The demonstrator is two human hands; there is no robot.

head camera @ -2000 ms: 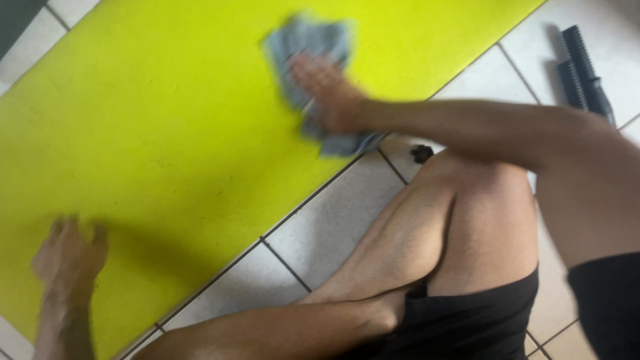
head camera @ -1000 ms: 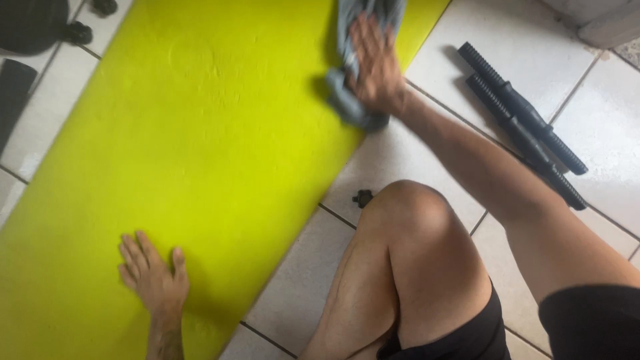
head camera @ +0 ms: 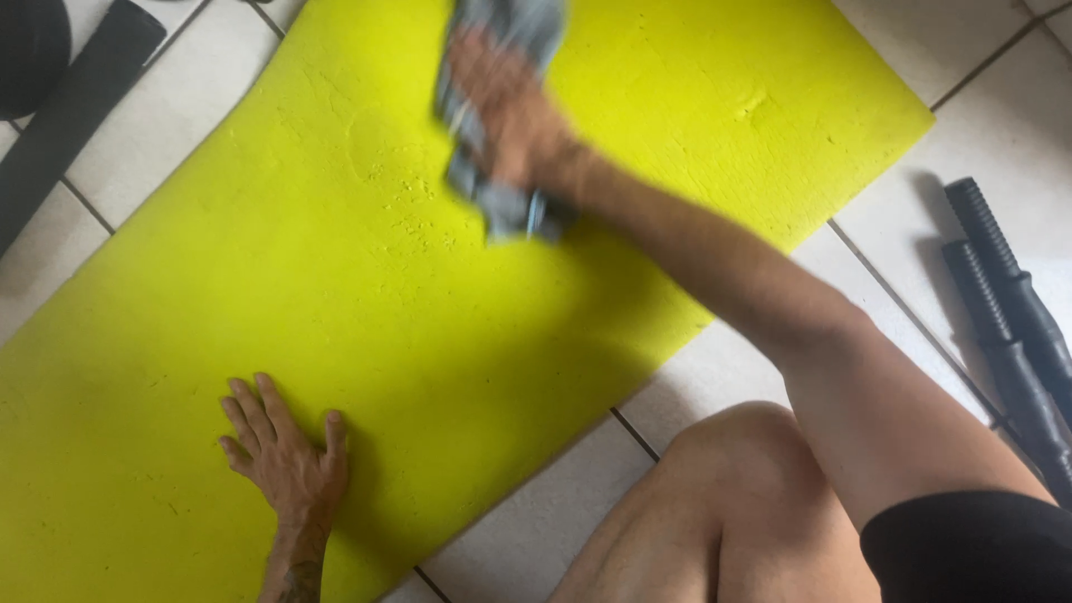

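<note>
A yellow-green foam mat [head camera: 276,293] lies across the tiled floor, its surface marked with small dents and creases. Near the top centre my right hand [head camera: 511,113], blurred by motion, presses a grey-blue cloth [head camera: 511,213] flat against the mat. The cloth is bunched and sticks out above and below the hand. Toward the lower left, my left hand [head camera: 289,452] rests palm down on the mat with its fingers spread and nothing in it.
Two black dumbbell bars with threaded ends [head camera: 1017,352] lie side by side on the white tiles at the right. A dark tube-like object [head camera: 75,117] and a round black object [head camera: 29,54] are at the upper left. My bent knee [head camera: 745,444] is beside the mat's near edge.
My right hand and the cloth have moved from the mat's right edge inward, away from that edge. My left hand stays spread on the mat. The view has shifted.
</note>
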